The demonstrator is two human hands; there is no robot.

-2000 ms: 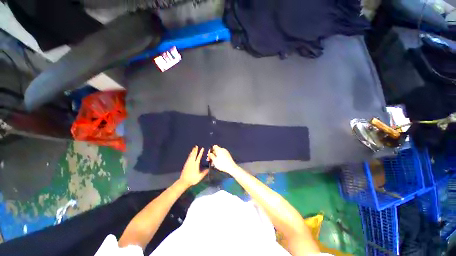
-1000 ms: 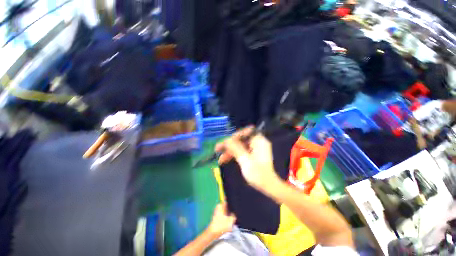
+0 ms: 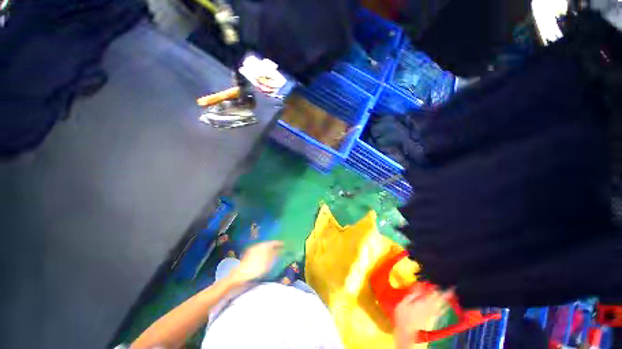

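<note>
My left hand (image 3: 259, 260) is low in the middle, blurred, over the floor by my body, and no cloth shows in it. My right hand (image 3: 421, 308) is at the lower right, blurred, in front of a red plastic stool (image 3: 392, 283) and beside the hanging dark cloth; I cannot tell whether it touches either. A large mass of dark cloth (image 3: 511, 184) fills the right side. The steam iron (image 3: 228, 117) with its tan handle is parked at the pressing table's edge.
The grey padded pressing table (image 3: 129, 184) is at left, with a dark crumpled cloth pile (image 3: 48, 75) at its far side. Blue mesh crates (image 3: 341, 102) stand on the floor beyond. A yellow cloth or bag (image 3: 341, 266) lies against the red stool.
The view has turned from the table to the right side. The dark folded piece held a second ago is no longer in my left hand. My right hand has moved down and right.
</note>
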